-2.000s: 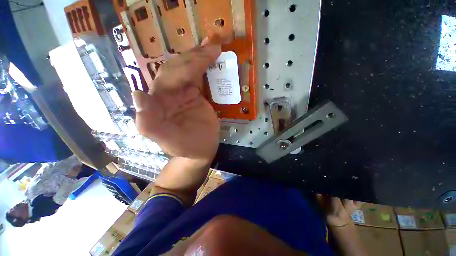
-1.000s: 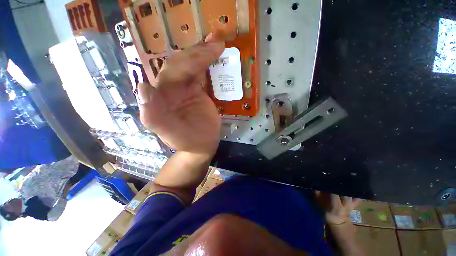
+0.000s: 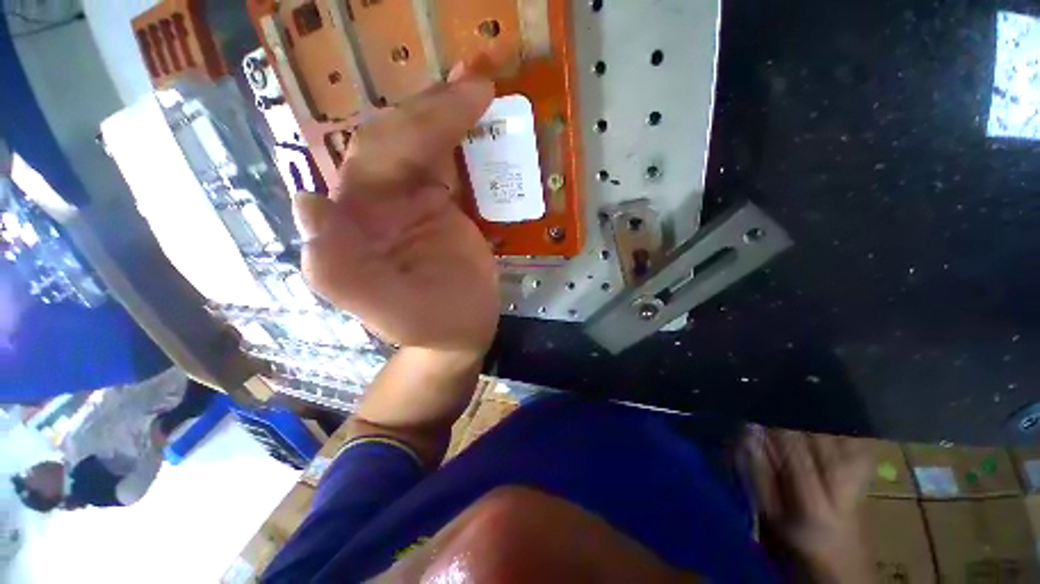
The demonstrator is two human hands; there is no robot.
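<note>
The orange marking fixture (image 3: 559,234) lies at upper centre, cut off by the top edge. One white plastic housing (image 3: 508,183) with grey print sits in a near pocket; the far pockets that show are tan and hold no housing. My left hand (image 3: 399,234) lies palm up over the fixture, left of the housing, thumb apart, nothing visible in it. Its fingertips are by the housing's upper left; contact is unclear. It hides other pockets. My right hand (image 3: 810,496) is a blur low on the right, beside my blue clothing; its fingers are not clear.
A perforated plate (image 3: 679,97) lies under the fixture. A slotted clamp bar (image 3: 696,280) lies across its corner onto the black table (image 3: 867,228). Clear trays (image 3: 234,171) and an orange slotted block (image 3: 177,43) are at left. Cartons (image 3: 952,513) stand below; a person (image 3: 103,456) is lower left.
The view has shifted slightly, so the fixture and plate sit a little higher. My left hand keeps its place by the housing. My right hand has moved right and shows larger and more blurred.
</note>
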